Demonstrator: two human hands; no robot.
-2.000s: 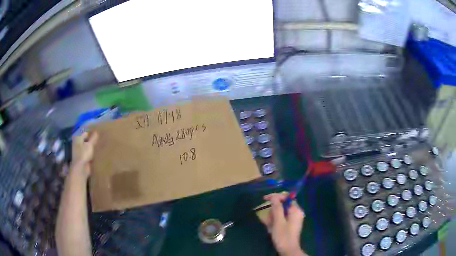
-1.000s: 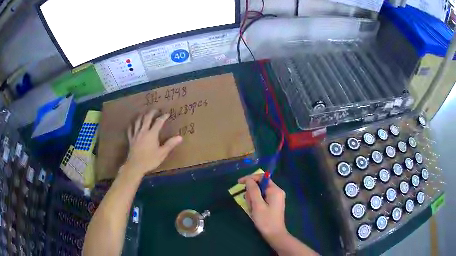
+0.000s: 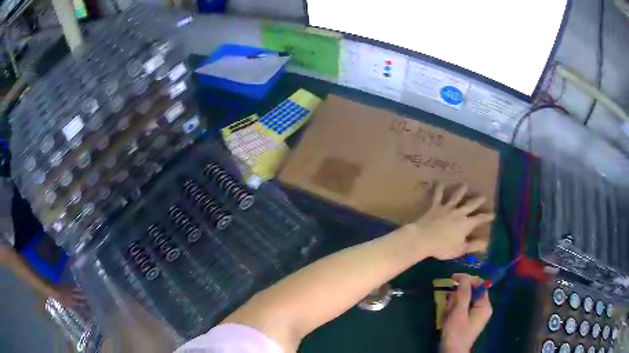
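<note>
The brown cardboard sheet (image 3: pixel 393 165) with handwriting lies flat at the back centre. My left hand (image 3: pixel 455 224) rests on its right part with fingers spread, gripping nothing. My right hand (image 3: pixel 469 314) holds a blue pen-like probe (image 3: pixel 483 289) with a red spot at the front right, beside the yellow sticker sheet (image 3: pixel 439 303). The round metal fixture (image 3: pixel 374 298) sits on the green mat left of my right hand, partly hidden by my left arm. What lies under the cardboard is mostly hidden.
A slotted tray (image 3: pixel 200 241) with short rows of drivers lies at left, beside tall stacked trays (image 3: pixel 103 131). Sticker sheets (image 3: pixel 265 138) and a blue bin (image 3: pixel 245 69) are behind. At right are a driver tray (image 3: pixel 583 320) and clear ribbed trays (image 3: pixel 586 214). Another person's arm (image 3: pixel 34 276) shows at far left.
The view has swung left. My left hand first held the cardboard's left edge as it was raised, then lay on the lowered sheet, and now rests on its right part. My right hand keeps the probe.
</note>
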